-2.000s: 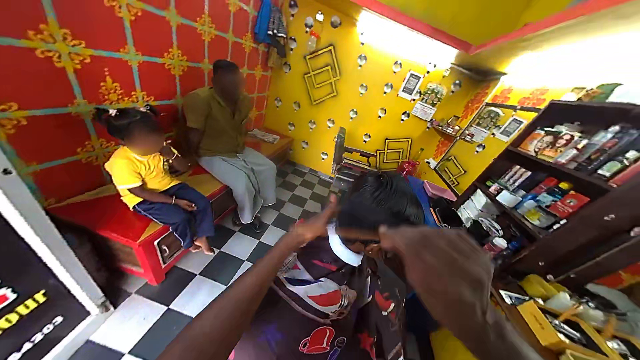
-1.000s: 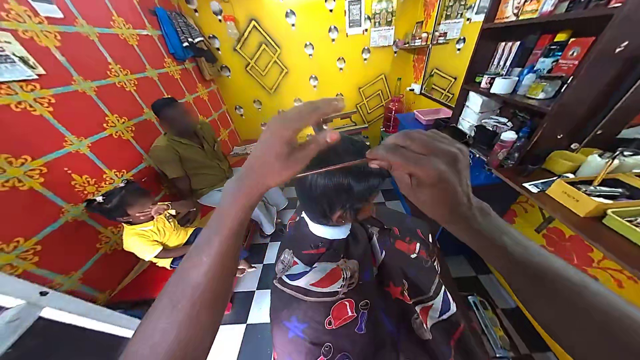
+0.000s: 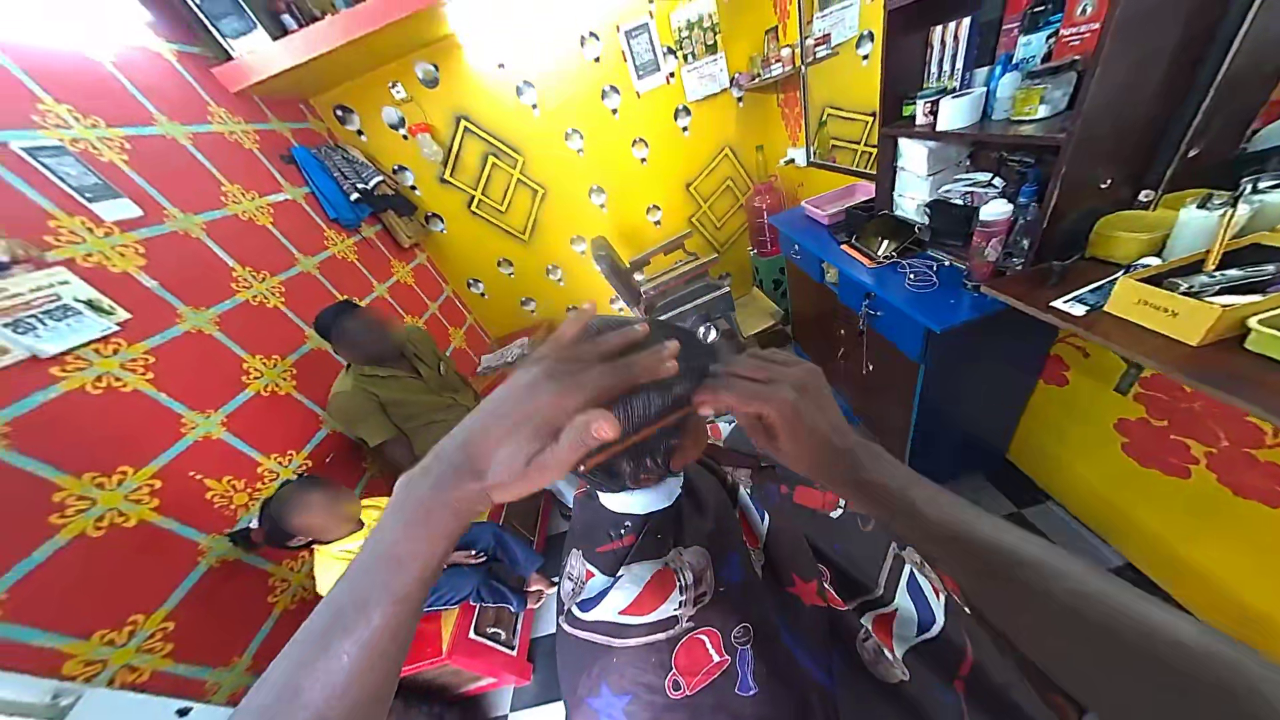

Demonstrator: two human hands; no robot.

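Note:
A seated person's dark, combed hair (image 3: 640, 425) is in the middle of the head view, above a white neck strip (image 3: 642, 496) and a dark, printed barber cape (image 3: 690, 610). My right hand (image 3: 785, 405) pinches one end of a thin brown comb (image 3: 640, 440), which lies slanted across the back of the hair. My left hand (image 3: 560, 410) is over the left side and top of the head, fingers apart, with nothing gripped in it; its palm is near the comb's other end.
Two people sit at the left, one in an olive shirt (image 3: 405, 395), one in a yellow top (image 3: 345, 545), by a red bench (image 3: 450, 650). A blue-topped cabinet (image 3: 880, 280) stands at the right, beside a counter with a yellow box (image 3: 1180, 305). Beyond the head is a dark chair (image 3: 690, 290).
The view has swung a good deal. My left hand has come down from above the head onto the hair, and the comb has gone from nearly level to slanted.

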